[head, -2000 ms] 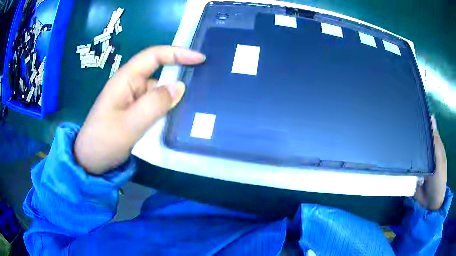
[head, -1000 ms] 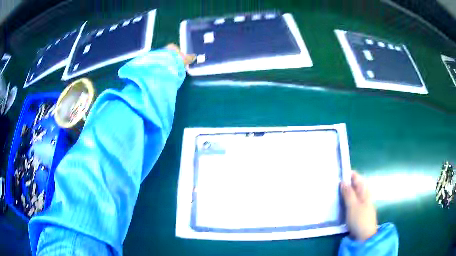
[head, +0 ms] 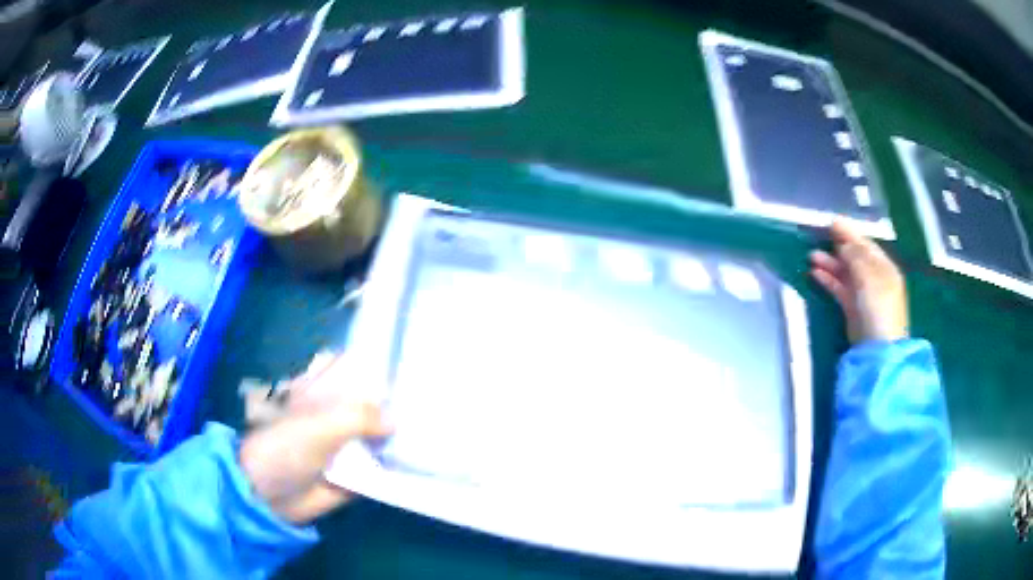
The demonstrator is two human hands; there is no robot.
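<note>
A tablet back cover (head: 589, 385) on a white sheet lies in front of me, tilted and glaring white, with pale pads along its far edge. My left hand (head: 312, 442) grips its left edge, thumb on top. My right hand (head: 867, 283) is beyond its right edge, fingertips at the near edge of another dark cover (head: 793, 136) turned askew on a white sheet. Blur hides whether those fingers grip it.
A blue tray (head: 215, 340) of mixed strips is at left. A round tan pot (head: 329, 227) of pale scraps stands beside it. Pale strips (head: 263, 397) lie by my left hand. More covers lie far left (head: 413, 68) and right (head: 974, 210). A small parts cluster (head: 1023, 504) is at the right rim.
My left hand has come back from the far row and holds a cover near me. My right hand has moved forward from the near cover to a far one. The view has shifted.
</note>
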